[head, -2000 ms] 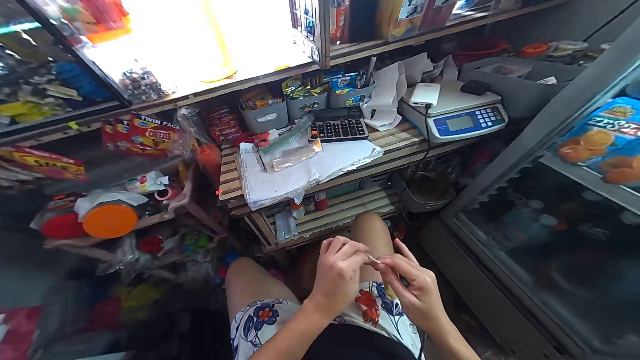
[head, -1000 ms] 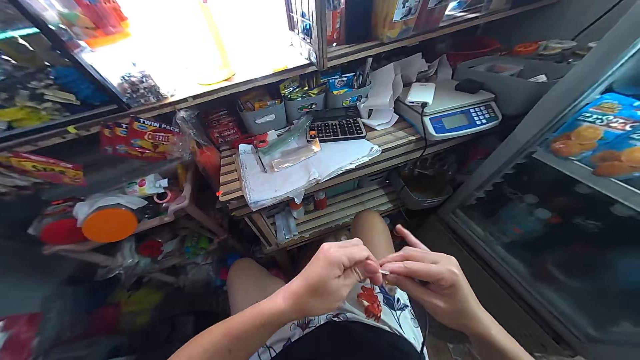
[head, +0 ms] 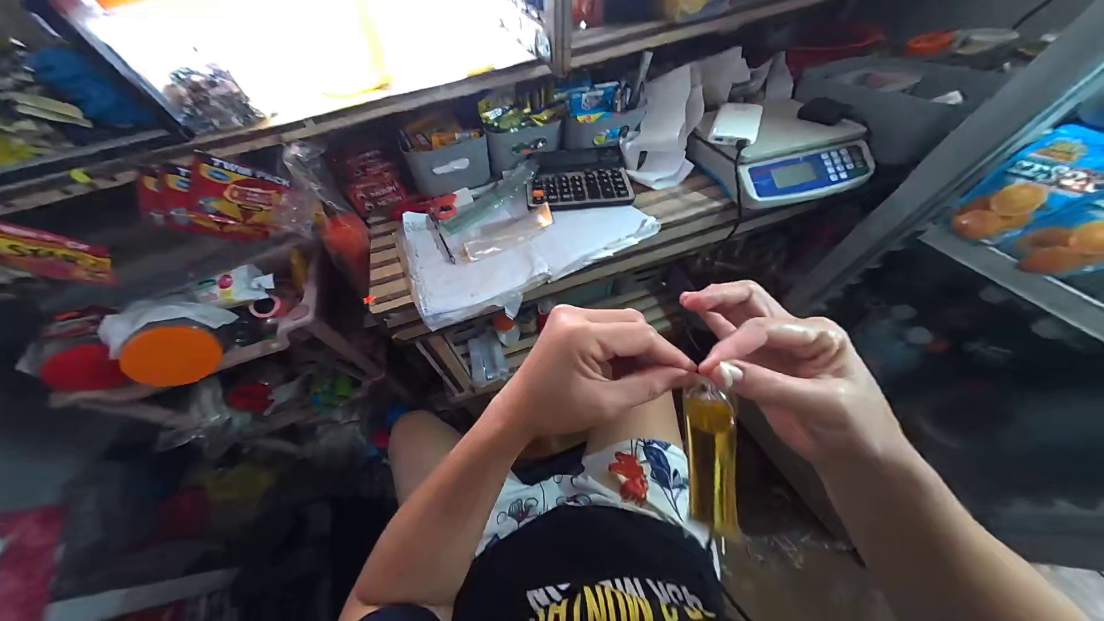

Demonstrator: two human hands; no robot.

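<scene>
A narrow clear plastic bag of yellow-gold liquid (head: 711, 457) hangs upright between my hands, over my lap. My left hand (head: 604, 366) pinches the gathered neck of the bag between thumb and index finger. My right hand (head: 780, 371) touches the same neck from the other side, thumb and index finger together. A small white bit (head: 729, 373) shows at my right fingertips; what it is cannot be told. The fingertips of the two hands meet just above the liquid.
Ahead, a slatted wooden table (head: 392, 276) bears papers (head: 552, 259), scissors (head: 442, 207), a calculator (head: 582, 185) and a digital scale (head: 785, 164). Grey bins (head: 448, 166) stand behind. A glass-doored cabinet (head: 975, 362) is at the right, and jars with an orange lid (head: 171, 354) at the left.
The bag of yellow liquid now shows plainly below my fingers. My right fingers have spread upward, and my hands still meet at the fingertips.
</scene>
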